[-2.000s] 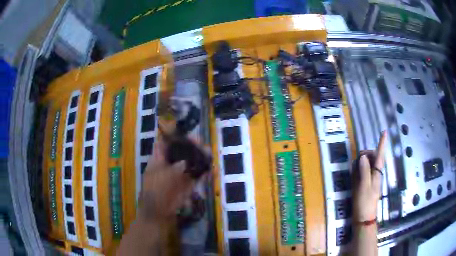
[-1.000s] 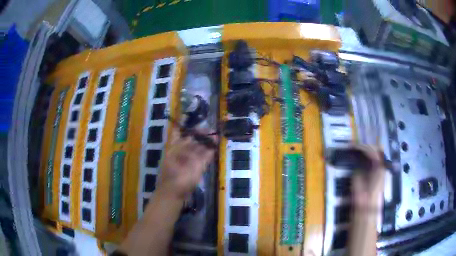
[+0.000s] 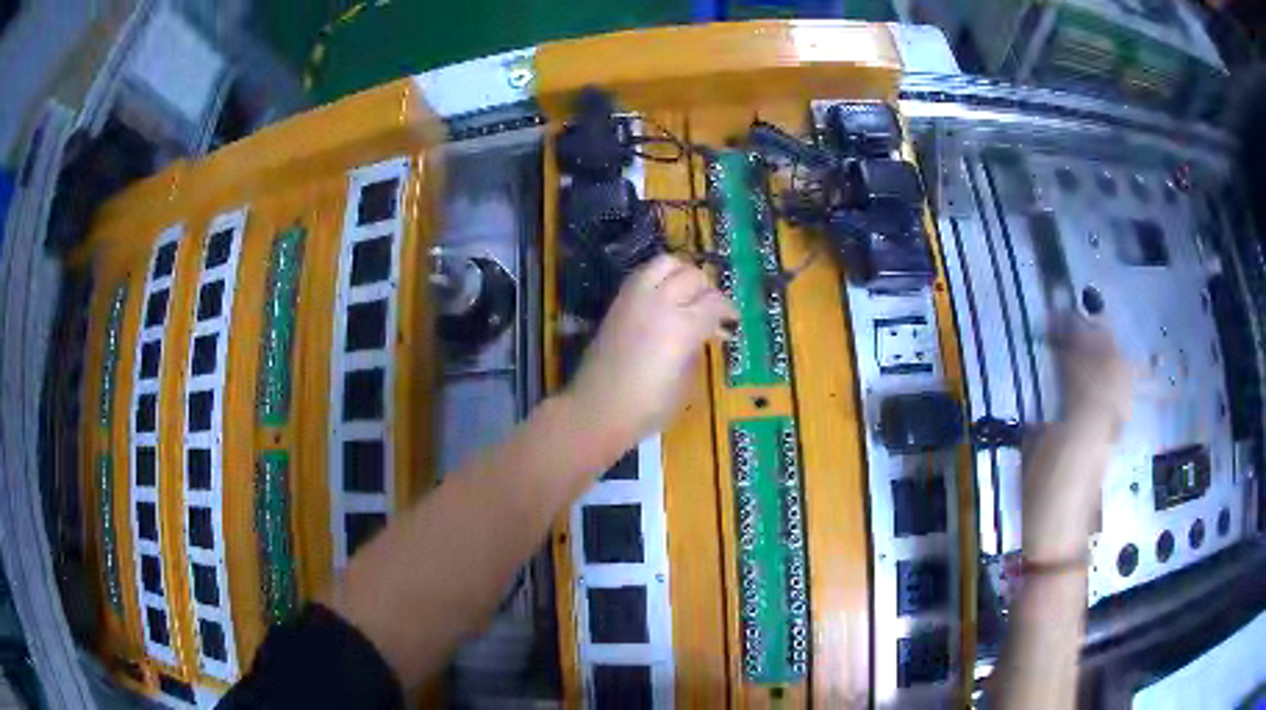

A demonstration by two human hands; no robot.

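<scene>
An orange tray (image 3: 680, 548) has black power adapters on both socket strips, several at the far left and several at the far right (image 3: 886, 243). Another black adapter (image 3: 923, 420) sits lower on the right strip, its bundled cord (image 3: 997, 433) over the strip's right side. My left hand (image 3: 660, 333) reaches over the left strip, fingertips pinched on a small dark DC plug (image 3: 729, 325) at the green connector board (image 3: 750, 278). The hand partly hides adapters below it. My right hand (image 3: 1090, 368) is blurred over the metal plate; its fingers and any content are unclear.
Another orange tray (image 3: 308, 375) with vacant sockets is on the left. Between the trays is a gap with a round dark part (image 3: 476, 298). Metal rails (image 3: 989, 347) and a perforated metal plate (image 3: 1187, 375) are on the right. Green floor (image 3: 403, 49) lies beyond.
My left hand has moved right from the gap onto the right tray's board. My right hand has let go of the adapter, now on the right strip, and moved up and right.
</scene>
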